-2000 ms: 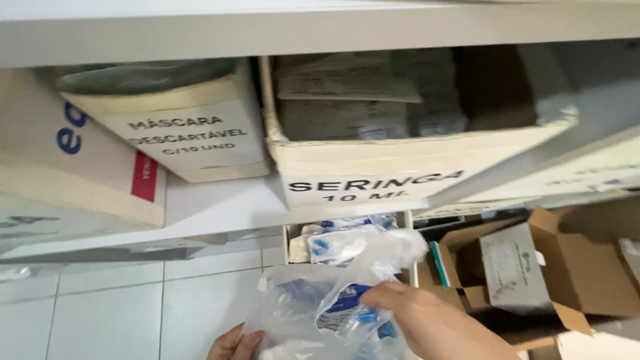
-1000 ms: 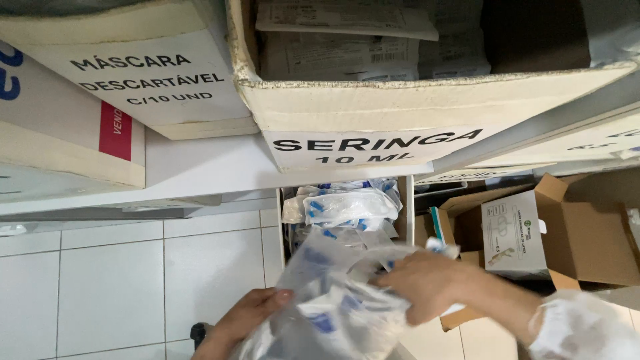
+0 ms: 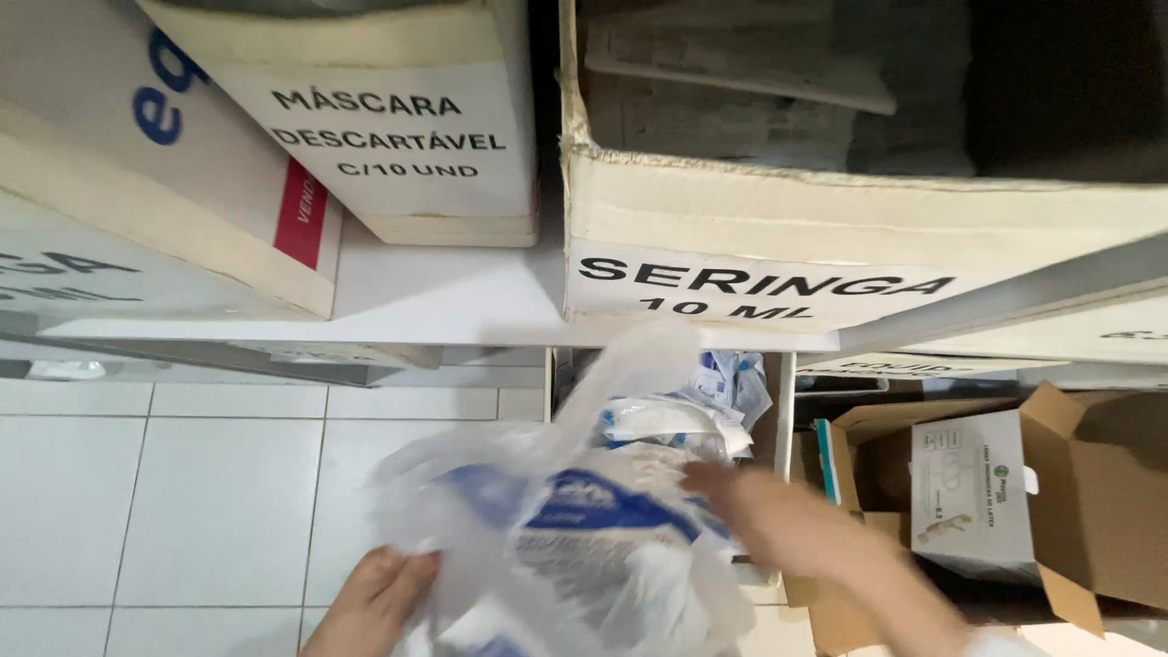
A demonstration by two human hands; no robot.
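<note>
My left hand [image 3: 388, 584] grips the left edge of a translucent plastic bag [image 3: 474, 538] between thumb and fingers. Inside the bag show blue-and-white printed packets [image 3: 593, 525]. My right hand [image 3: 739, 493], blurred, is at the bag's right side, over the front of an open white box; its fingertips are partly hidden, and whether they hold something cannot be told. Wrapped packets with blue parts [image 3: 675, 420] lie in that box [image 3: 783, 429], below the shelf. A handle of the bag stands up in front of the box.
On the white shelf [image 3: 438, 292] stand a syringe box [image 3: 821, 219], a mask box [image 3: 429, 119] and another labelled carton [image 3: 182, 201]. At the right, an open cardboard box [image 3: 1109, 493] holds a white latex glove box [image 3: 972, 484]. White floor tiles [image 3: 219, 502] lie at the left.
The bag's handle now stands upright before the box, where one second ago it did not. My right hand has moved over the bag's right side. The view has come closer to the shelf.
</note>
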